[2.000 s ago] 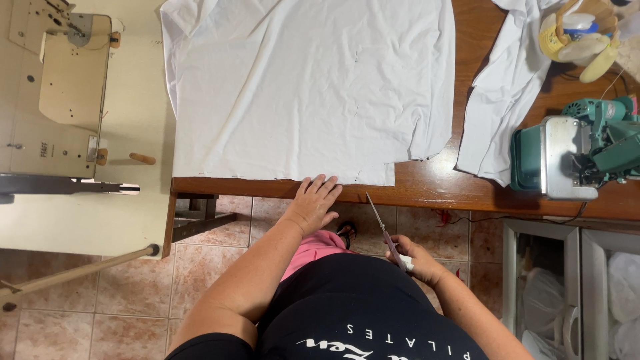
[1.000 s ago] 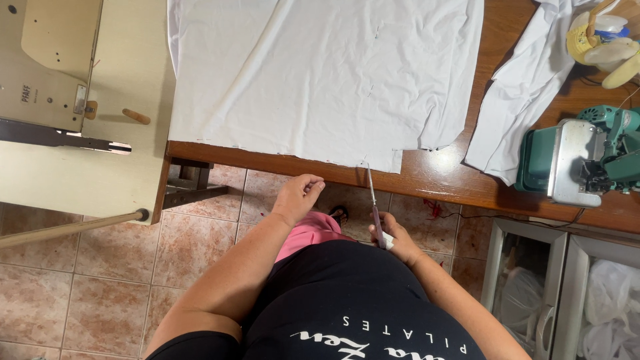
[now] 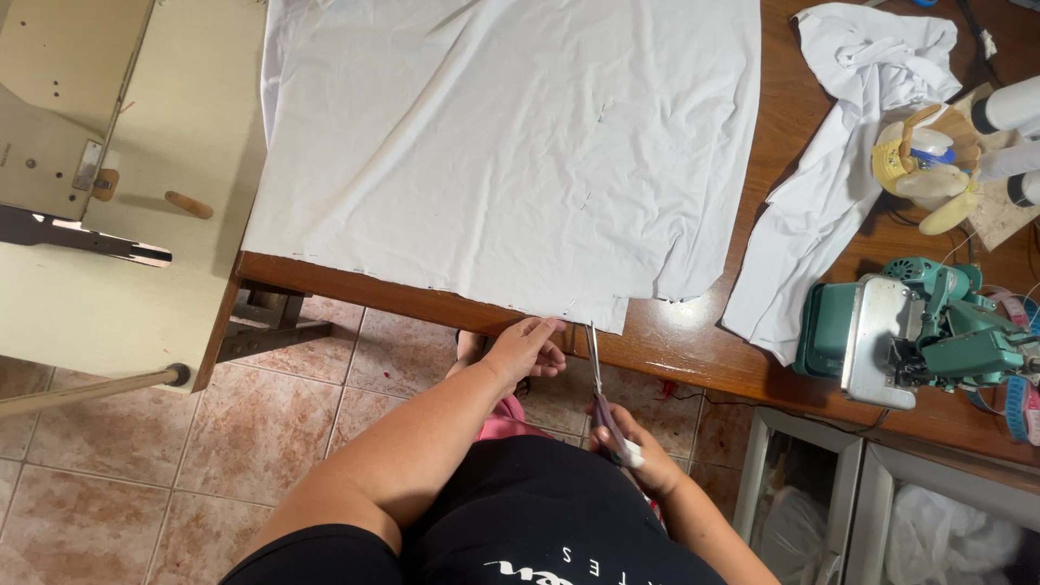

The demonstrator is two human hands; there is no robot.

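Note:
White fabric (image 3: pixel 487 162) lies spread over the wooden table, with pins along its near edge and elsewhere. At that edge, the thumb and fingertips of my left hand (image 3: pixel 524 349) pinch the cloth beside a pin. My right hand (image 3: pixel 630 447) is closed around the handles of a pair of scissors (image 3: pixel 599 382), which has purple handles. The scissor tips reach the fabric's near edge, just right of my left hand and left of a squared corner. Something white is wrapped on or held at my right hand.
A green and metal overlock sewing machine (image 3: pixel 926 333) stands at the right, near a yellow basket (image 3: pixel 891 162) and white thread cones (image 3: pixel 1007 106). More white fabric (image 3: pixel 800 236) lies between. A cream sewing machine table (image 3: pixel 114 309) is at the left, a glass-doored cabinet (image 3: pixel 865 487) below right.
My left hand, flat at the table edge two seconds ago, has lifted and now pinches the fabric's edge. The scissors have moved up to the cloth near its corner.

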